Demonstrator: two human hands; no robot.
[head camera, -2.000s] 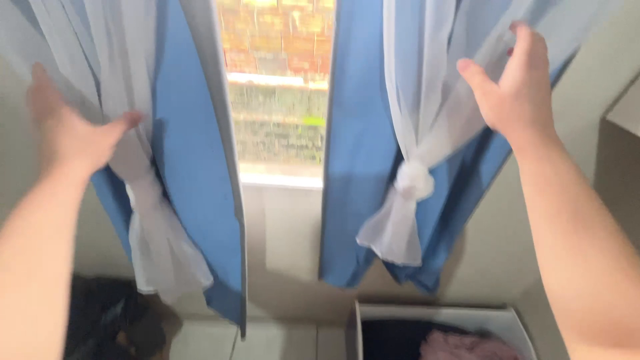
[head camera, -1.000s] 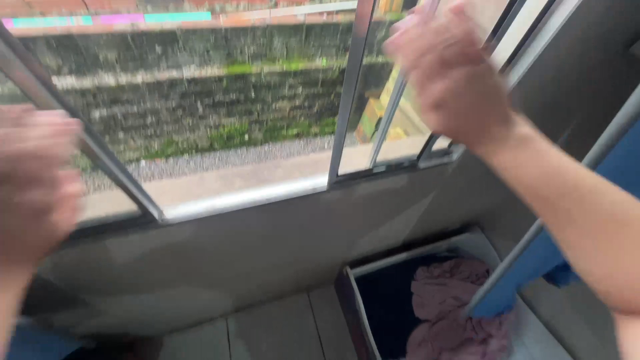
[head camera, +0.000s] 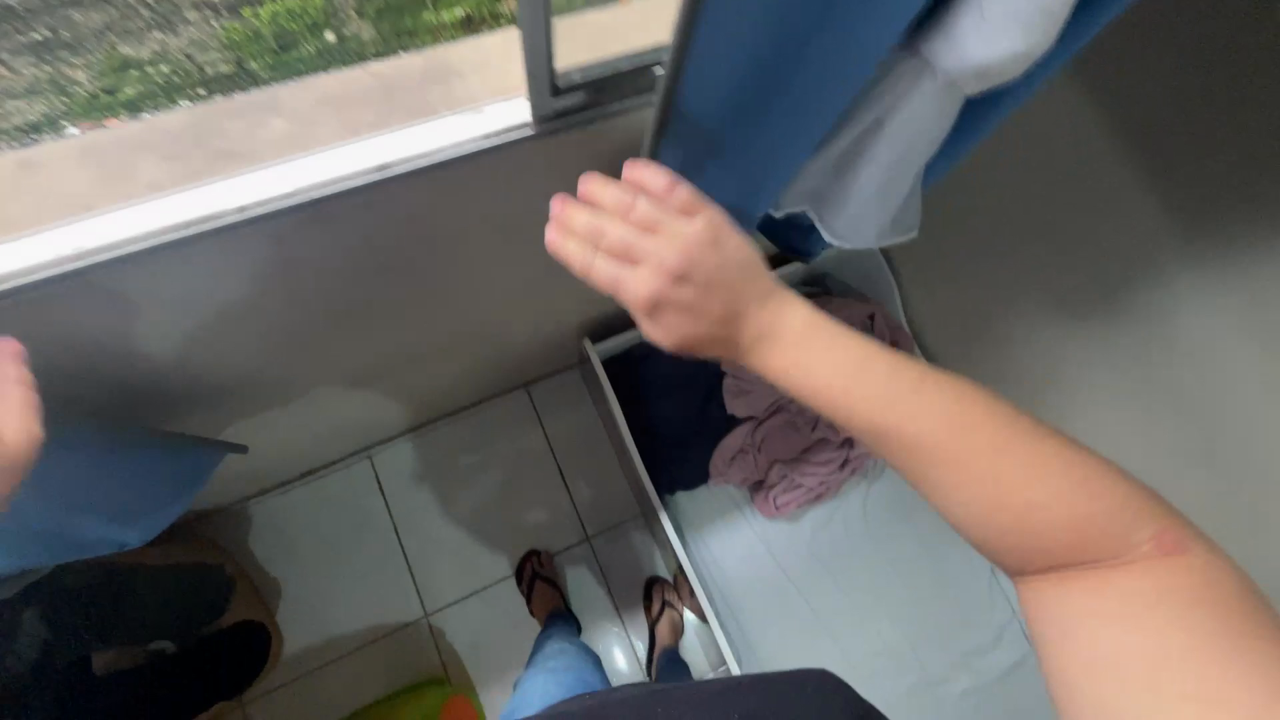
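My right hand is raised in front of the wall below the window, fingers together and extended, with nothing in it. Just beyond it hangs a blue curtain with a white sheer curtain gathered in a knot. At the left edge only part of my left hand shows, near the lower end of another blue curtain; whether it holds anything is hidden. The sliding window stands open above a pale sill.
A bed with a pale sheet lies on the right, bearing a pink crumpled cloth and a dark cloth. Dark items lie at lower left. My sandalled feet stand on the tiled floor, near a green and orange item.
Two seconds ago both hands were at the tied curtains, which hung on either side of the window. The view has since tilted down towards the floor and bed.
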